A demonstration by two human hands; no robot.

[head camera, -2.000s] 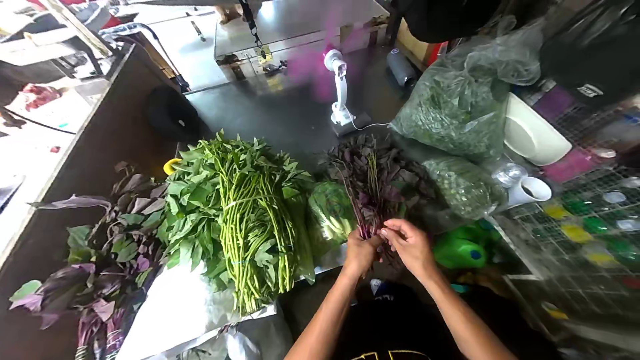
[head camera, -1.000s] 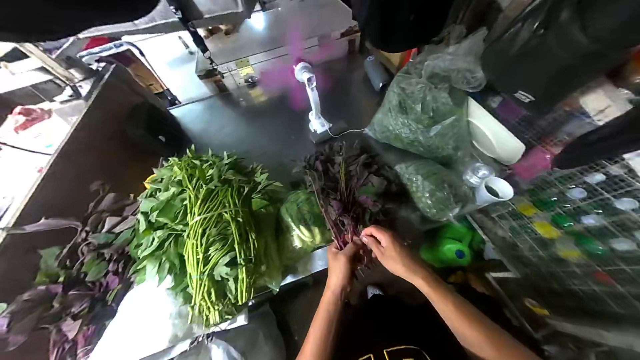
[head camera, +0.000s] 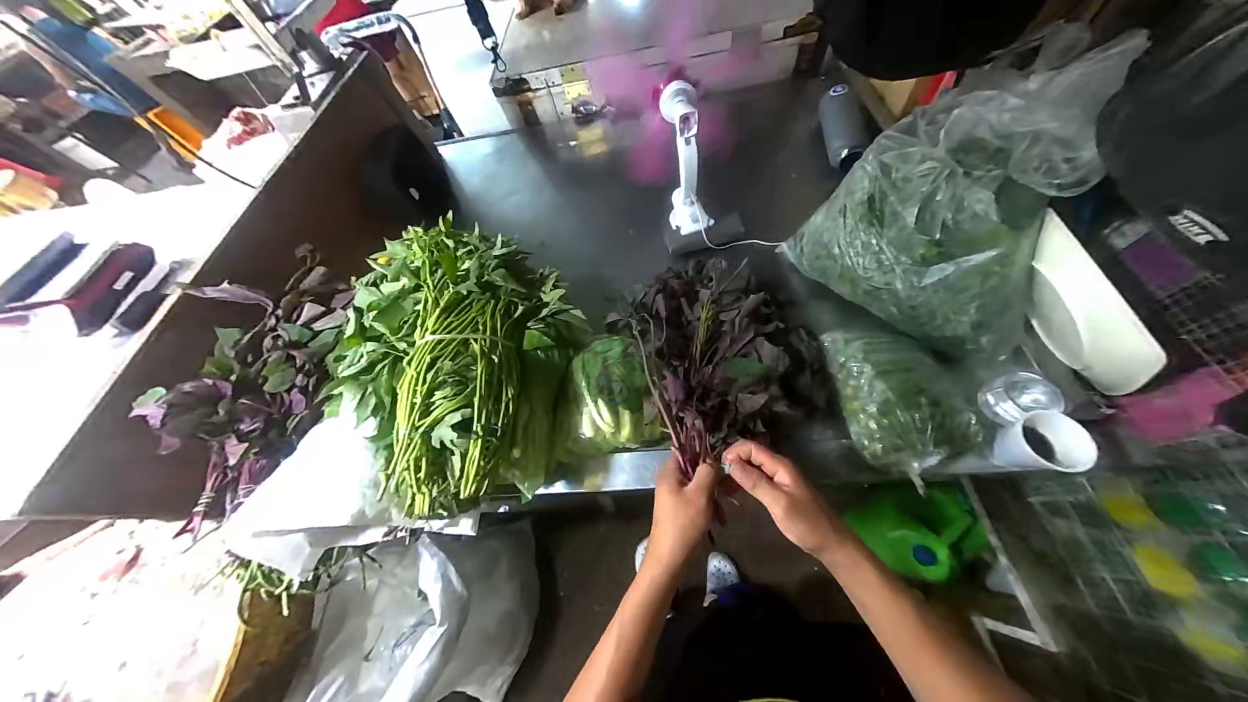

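My left hand (head camera: 684, 502) is closed around the lower stems of a bunch of dark purple leafy greens (head camera: 721, 361) that rests on the table's front edge. Beside it, my right hand (head camera: 780, 487) has thumb and forefinger pinched together near the same stems, on something small and pale that I cannot make out. Left of the bunch are a clear bag of green vegetables (head camera: 609, 395) and a large banded bundle of leafy greens with long stems (head camera: 453, 370). More purple-leaved bunches (head camera: 253, 390) stand at the far left.
A white stand device (head camera: 685, 156) with a cable is on the dark table (head camera: 585, 195). To the right are a big plastic bag of greens (head camera: 926, 234), a smaller bag (head camera: 897, 400), a white tray (head camera: 1092, 302) and a white cup (head camera: 1045, 442). A green plastic container (head camera: 916, 531) lies below the edge.
Both hands stay at the stems of the purple bunch, with only small finger movements. The view has shifted somewhat.
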